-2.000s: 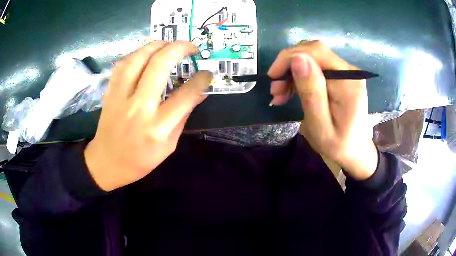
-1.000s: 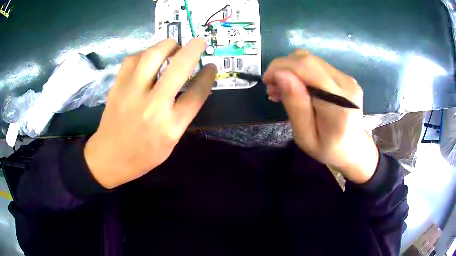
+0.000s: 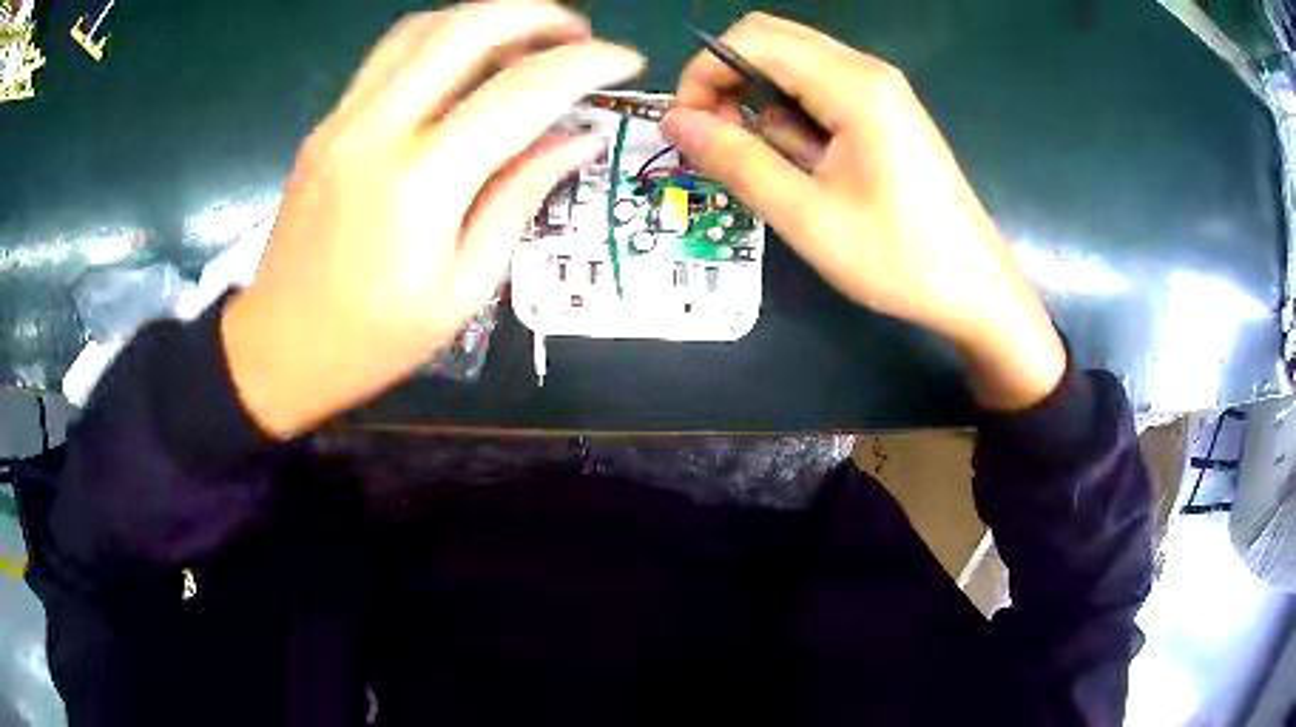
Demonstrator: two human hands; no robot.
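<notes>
The open white socket housing (image 3: 647, 310) lies on the dark green bench top, slots and ribs upward. A green circuit board (image 3: 697, 227) with a yellow block fills its right side. A green wire (image 3: 616, 213) runs down its middle. A brass contact strip (image 3: 630, 107) lies along the far edge, between my hands. A white lead (image 3: 540, 357) projects from the near left corner. My left hand (image 3: 448, 178) is blurred over the housing's left side; whether its fingers hold anything is hidden. My right hand (image 3: 839, 178) holds the thin black tweezers (image 3: 753, 78), its fingertips at the strip's right end.
A crinkled clear bag (image 3: 135, 305) lies at the left, partly behind my left forearm. A gold pile of contact strips (image 3: 17, 50) is at the far left corner, with a loose strip (image 3: 93, 29) beside it. The bench's near edge (image 3: 640, 430) runs before my body.
Both hands have moved from the housing's near edge to its far edge. The housing sits lower in view, its near edge uncovered. The tweezers now point up and left.
</notes>
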